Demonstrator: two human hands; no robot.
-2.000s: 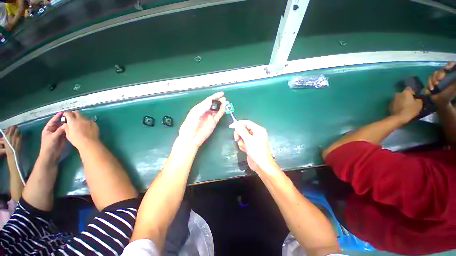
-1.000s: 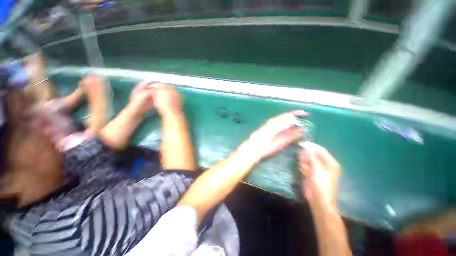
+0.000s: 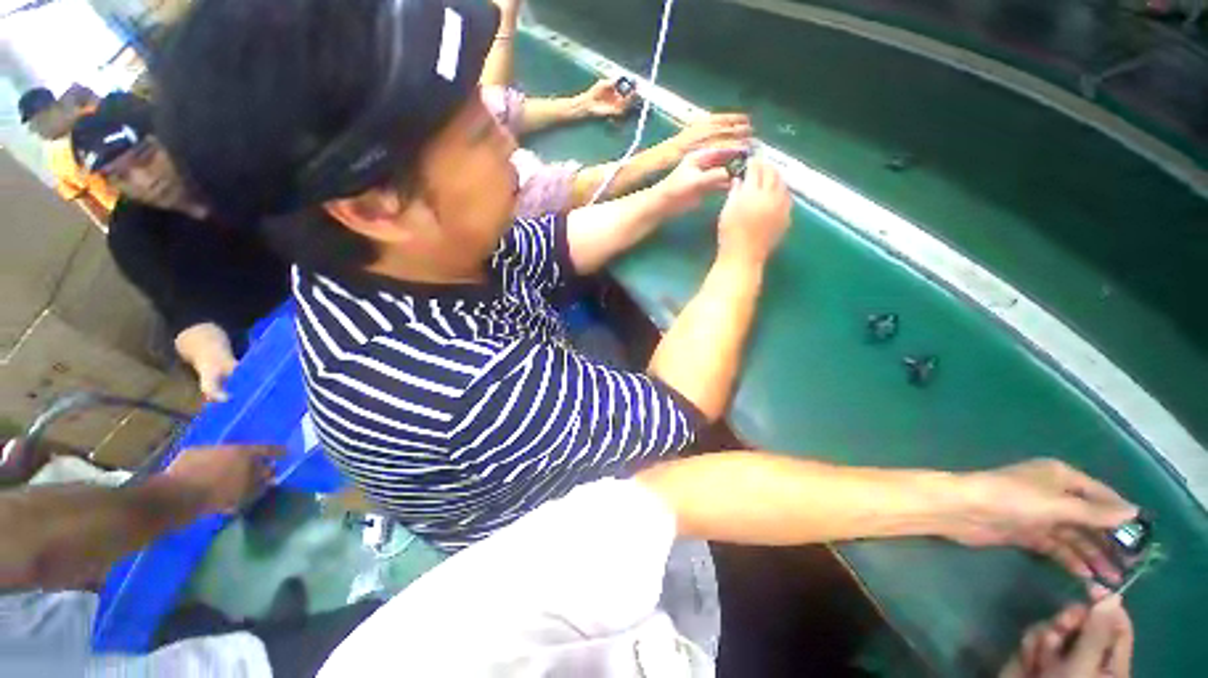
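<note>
My left hand [image 3: 1047, 510] is at the lower right and holds a small black unit [image 3: 1131, 534] with a pale face between its fingertips. A small pale green piece [image 3: 1150, 556] shows just beside the unit; I cannot tell which hand bears it. My right hand [image 3: 1080, 646] is cut off by the bottom edge and holds a slim pale tool [image 3: 1129, 580], its tip at the green piece. Two dark units [image 3: 882, 326] lie apart on the green surface, up and left of my hands.
A neighbour in a striped shirt [image 3: 490, 384] sits close on my left, hands on a small dark part at the whitish rail [image 3: 954, 272]. A blue bin [image 3: 199, 464] stands behind, with another person's arm reaching over it. A white cord [image 3: 652, 99] hangs near further workers' hands.
The view has swung far to the left, so my hands now sit at the lower right. The blue bin and people behind have come into view. Both hands keep their hold.
</note>
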